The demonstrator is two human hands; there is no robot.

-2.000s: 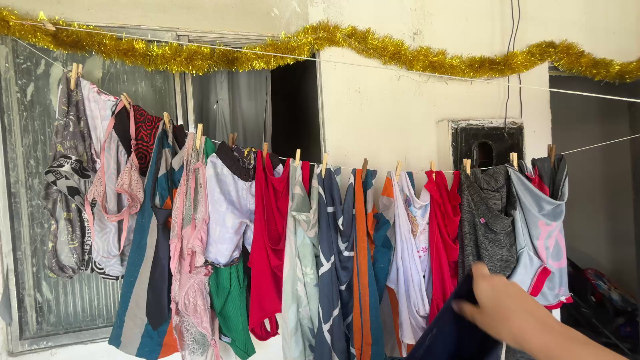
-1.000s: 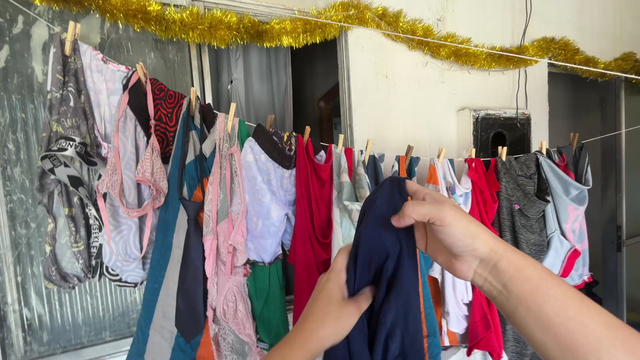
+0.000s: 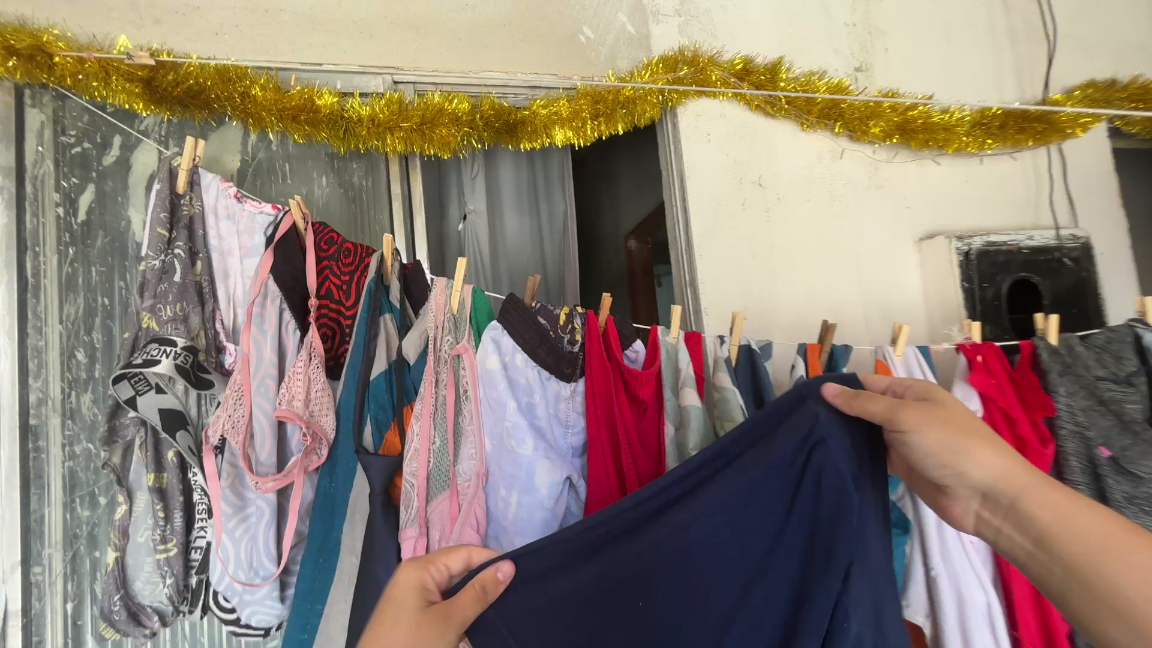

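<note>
A navy blue cloth garment is stretched between my two hands, in front of the laundry. My left hand, at the bottom centre, pinches one edge between thumb and fingers. Higher up on the right, my right hand grips a corner of it. Behind, clothes hang from a white clothesline by wooden clothespins: a pink lace bra, a pale blue garment with a black waistband, a red garment and a dark grey one. The navy cloth hides part of the row.
Gold tinsel garland runs across the top beside a second white line. Behind the clothes are a glass window with a grey curtain, a cream wall and a black box-like recess with a round opening.
At two seconds ago only one hand showed, on dark cloth at the lower right. Both hands then held the navy garment bunched; now they are farther apart and it is spread between them.
</note>
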